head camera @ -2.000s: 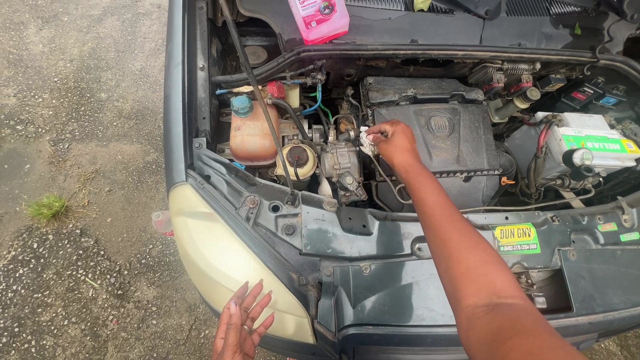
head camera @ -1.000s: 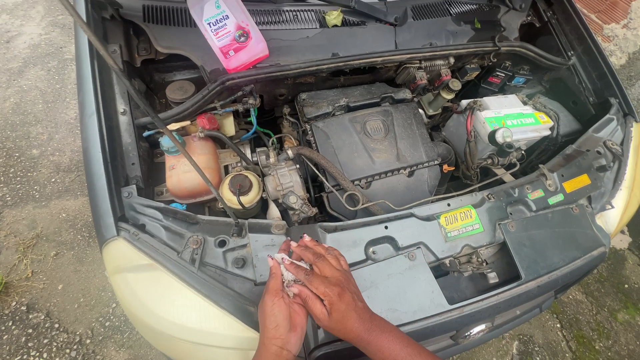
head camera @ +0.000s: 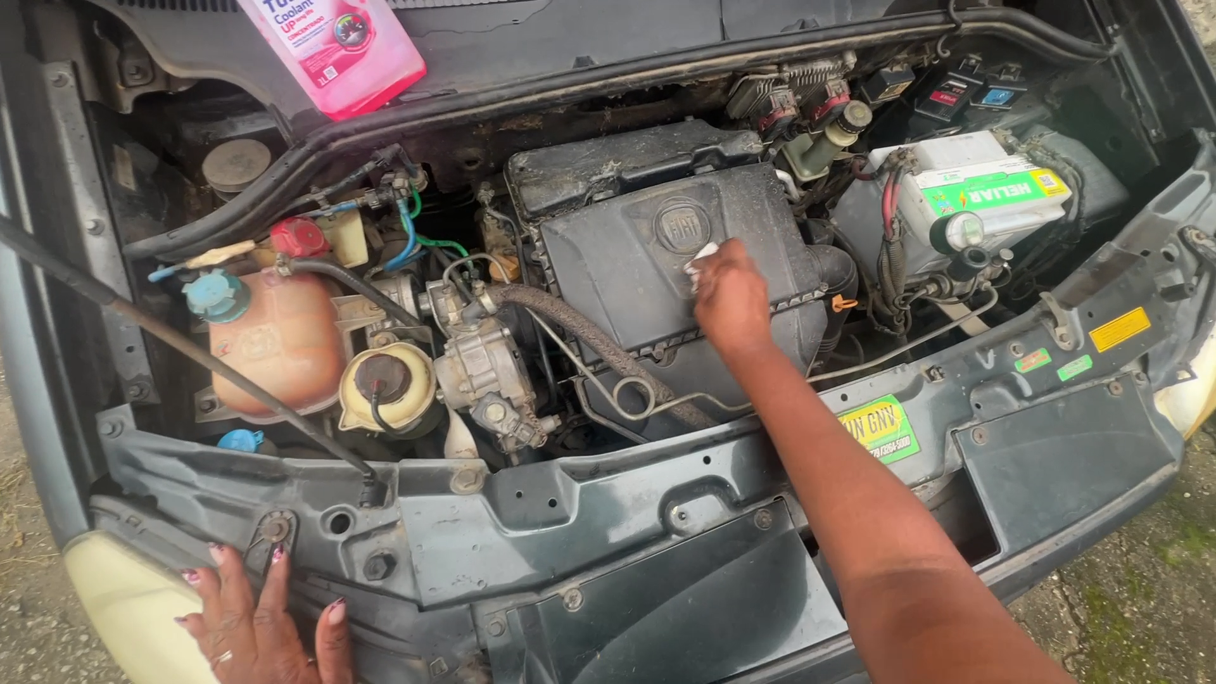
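Note:
My right hand (head camera: 731,296) holds a small crumpled white cloth or tissue (head camera: 701,261), pressed on the black plastic engine cover (head camera: 617,275) just below its round Fiat emblem (head camera: 682,226). My left hand (head camera: 261,617) rests with spread fingers on the car's front edge beside the yellowed headlight (head camera: 133,608), holding nothing. A corrugated hose (head camera: 589,332) and a thin metal pipe loop (head camera: 635,394) lie left of my right forearm.
A pink coolant bottle (head camera: 347,47) lies at the windshield base. The coolant tank (head camera: 275,342), a round reservoir (head camera: 388,389) and the hood prop rod (head camera: 190,351) are at left. The battery (head camera: 978,185) sits at right. The front crossmember (head camera: 589,503) runs below the engine.
My hands, together around the white material one second ago, are apart. The right has moved onto the engine cover with it; the left has moved to the front left edge. The view is closer.

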